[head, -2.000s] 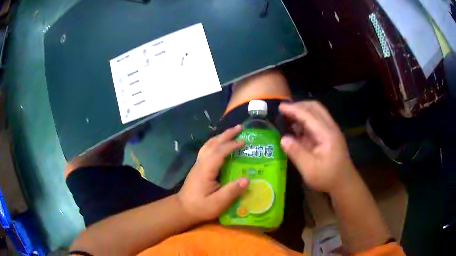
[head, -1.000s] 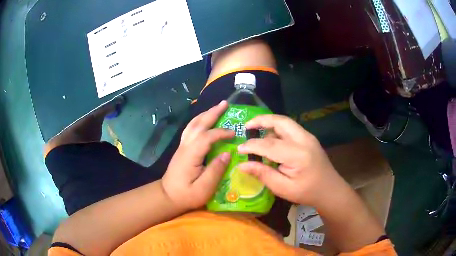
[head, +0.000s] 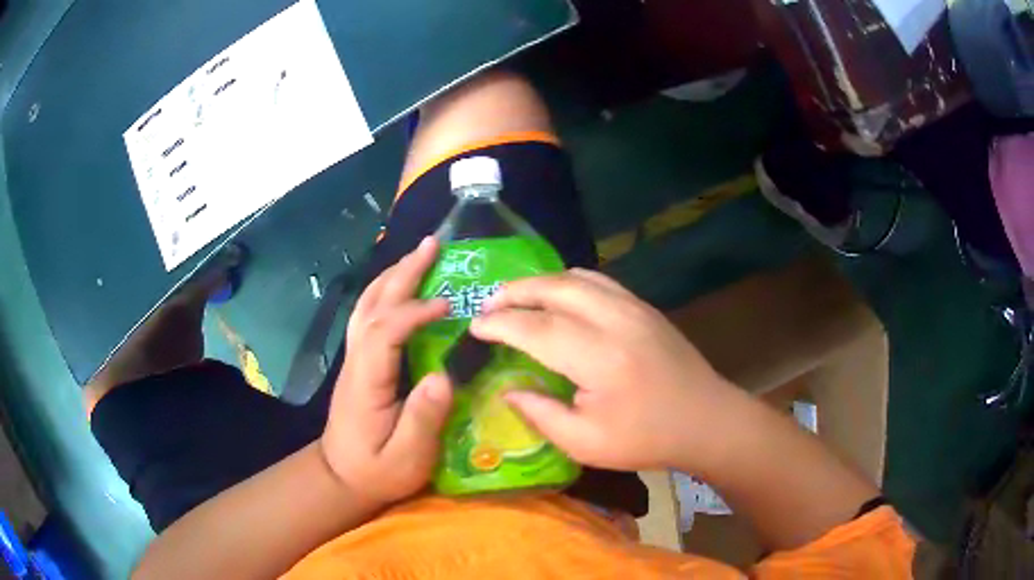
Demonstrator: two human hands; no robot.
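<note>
A drink bottle (head: 496, 263) with a green label, lemon picture and white cap lies on my lap, cap pointing away. A small dark piece (head: 467, 358) is over the label, between my two hands. My right hand (head: 621, 368) reaches over the bottle from the right, its fingertips at the piece. My left hand (head: 380, 391) is at the bottle's left side, thumb and fingers apart, thumb tip close to the piece; whether it grips the piece is not clear. A printed white sheet (head: 252, 130) lies on the dark-green table, away from both hands.
The green table (head: 68, 215) has its near edge just beyond my knees. An open cardboard box (head: 856, 391) stands on the floor at the right, with printed paper (head: 700, 494) by it. A worn brown desk (head: 845, 85) and another person's shoe (head: 803, 210) are at the upper right.
The dark piece and my right hand have moved left over the bottle, towards my left hand. The view has shifted, so the table, sheet and bottle sit further left.
</note>
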